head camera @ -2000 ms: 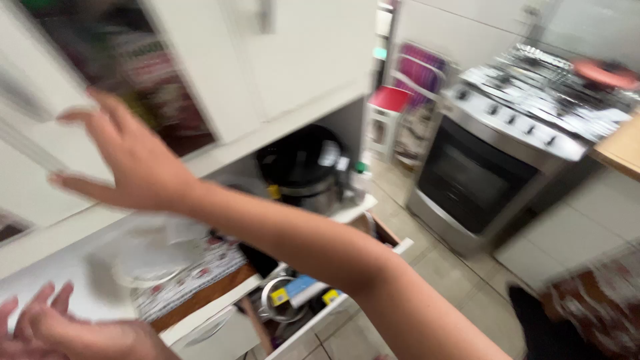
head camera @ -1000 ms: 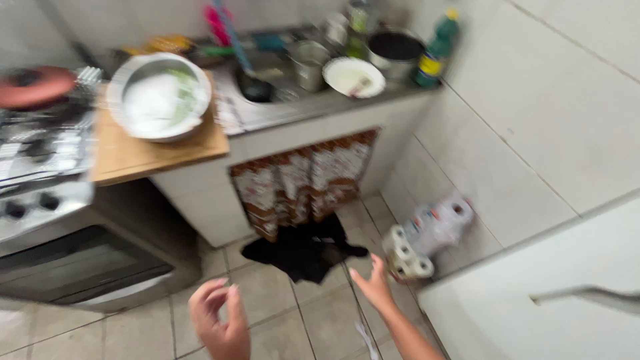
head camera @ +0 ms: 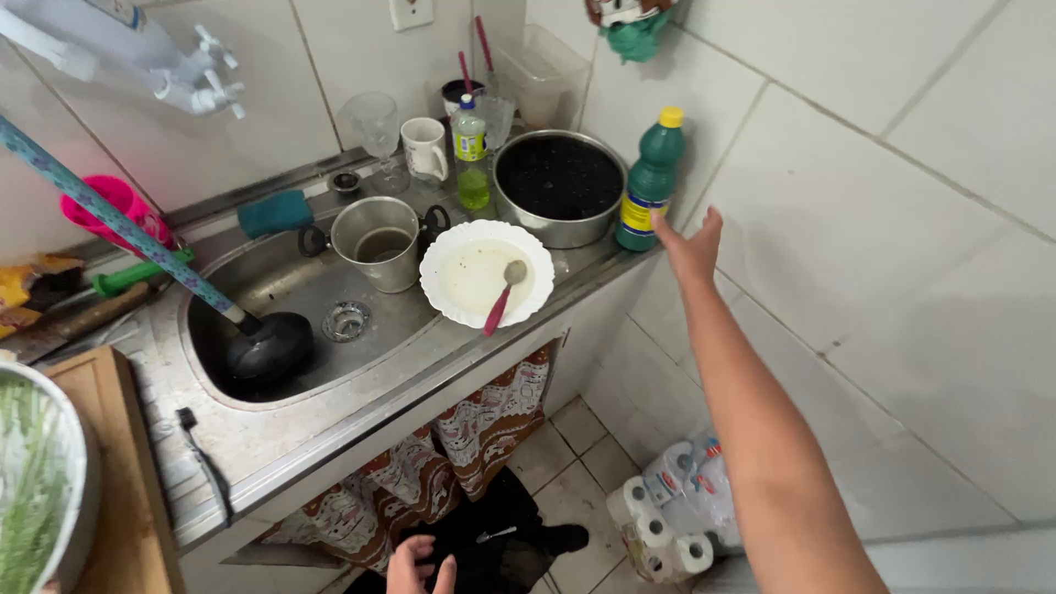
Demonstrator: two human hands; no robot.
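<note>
My right hand (head camera: pixel 691 243) is raised beside the green plastic bottle (head camera: pixel 648 186) with a yellow cap, at the right end of the steel counter. Its fingers are spread; whether a fingertip touches the bottle I cannot tell. Low in the view, my left hand (head camera: pixel 419 568) is partly cut off, fingers apart and holding nothing. Near the bottle stand a round metal pan (head camera: pixel 561 177) of dark contents and a white scalloped plate (head camera: pixel 462 272) with a pink-handled spoon (head camera: pixel 497 309). A two-handled metal pot (head camera: pixel 377 239) is at the sink's edge.
A black rubber plunger (head camera: pixel 271 345) rests in the sink (head camera: pixel 388 326). A toothbrush (head camera: pixel 206 466) lies on the counter, left of which is a wooden board (head camera: pixel 124 462) with a bowl (head camera: pixel 78 462) of greens. Toilet paper packs (head camera: pixel 656 528) stand on the floor below. Tiled wall rises at right.
The view has swung from the cabinets and stove to the sink and come closer to it. My right hand has moved from above the floor to beside the green bottle.
</note>
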